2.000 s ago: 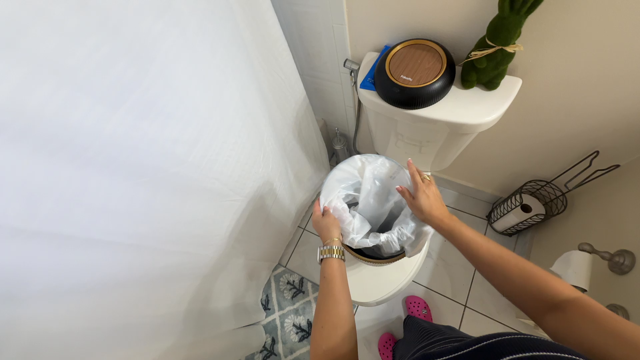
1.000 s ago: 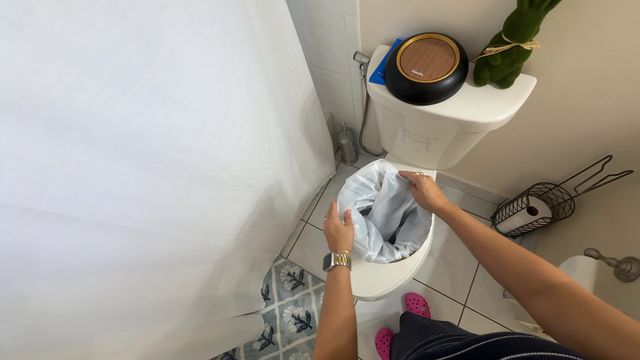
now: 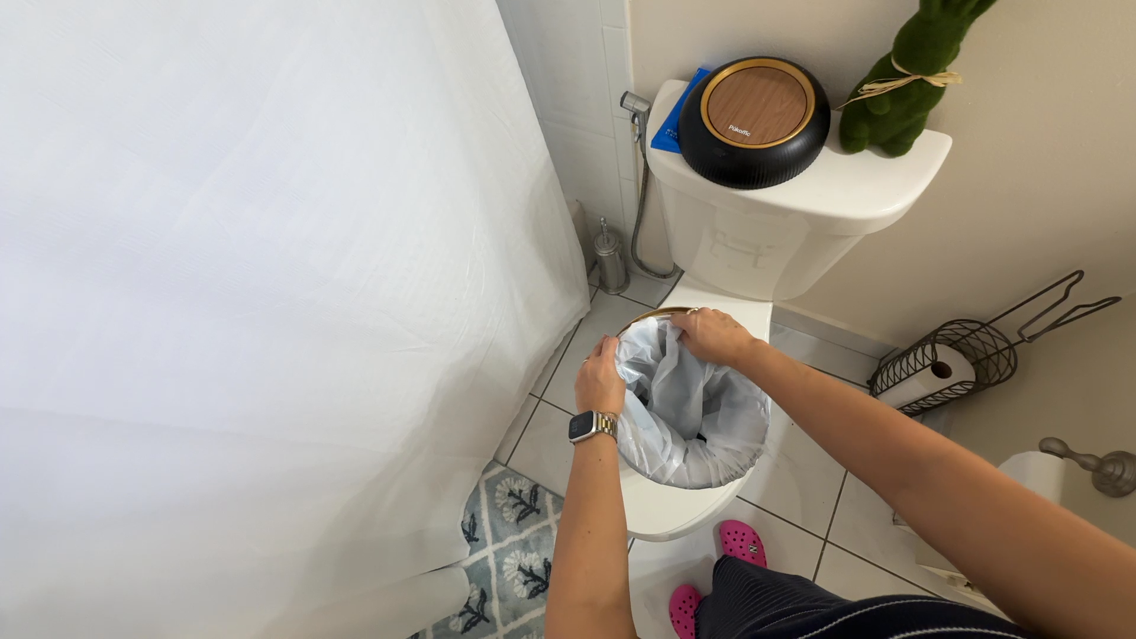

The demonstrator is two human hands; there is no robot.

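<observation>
A round trash bin with a gold-coloured rim (image 3: 658,313) stands on the closed lid of a white toilet (image 3: 679,517). A translucent white plastic bin liner (image 3: 688,399) hangs inside it and folds over most of the rim. My left hand (image 3: 601,377), with a watch at the wrist, grips the liner and rim on the left side. At the back of the rim my right hand (image 3: 713,335) pinches the liner, its fingertips partly hidden. Behind, a round black lid-like piece with a wood-look centre (image 3: 759,106) lies on the toilet tank (image 3: 799,200).
A white shower curtain (image 3: 293,311) fills the left. A green moss rabbit figure (image 3: 905,84) and a blue packet (image 3: 674,124) are on the tank. A bidet sprayer (image 3: 635,105) and a metal brush holder (image 3: 610,257) stand behind left; a wire basket (image 3: 967,355) with paper rolls is right.
Both hands have shifted around the rim, the right one to the back and the left one up the left side. Part of the gold rim now shows at the back.
</observation>
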